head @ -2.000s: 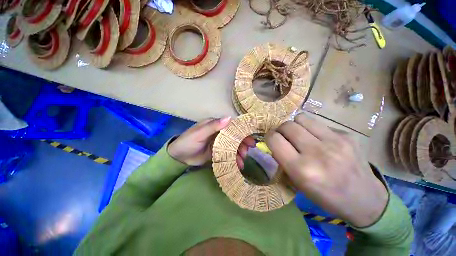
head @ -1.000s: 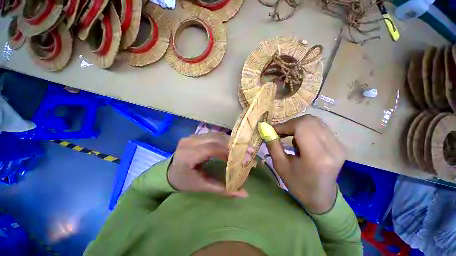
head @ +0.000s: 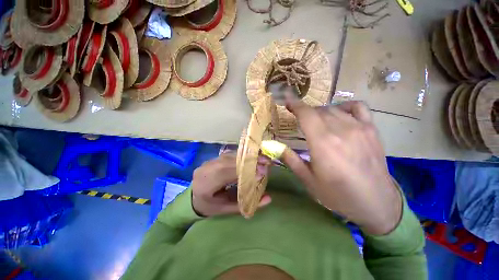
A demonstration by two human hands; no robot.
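Note:
A woven straw ring (head: pixel 250 169) stands nearly edge-on in front of me. My left hand (head: pixel 221 186) grips its near part, fingers on both sides. My right hand (head: pixel 344 158) is right of it, slightly blurred, with index finger and thumb spread apart. A yellow piece (head: pixel 272 148) covers or sits at my right thumb tip, close to the ring; whether it touches is unclear. My index fingertip is over a small ring stack (head: pixel 318 71) behind. Brown cord (head: pixel 292 72) lies in the stack's opening.
Rings with red inner bands (head: pixel 198 82) overlap at the left. Leaning ring stacks (head: pixel 465 115) stand at the right. A cardboard sheet (head: pixel 407 49) holds a small white piece (head: pixel 393 76). Loose brown cords (head: pixel 361 8) and a yellow tool (head: pixel 405 5) are at the far edge.
The ring has turned from facing up to nearly edge-on in my left hand. My right hand has come off its close position, index finger now extended over the stack. The view has shifted.

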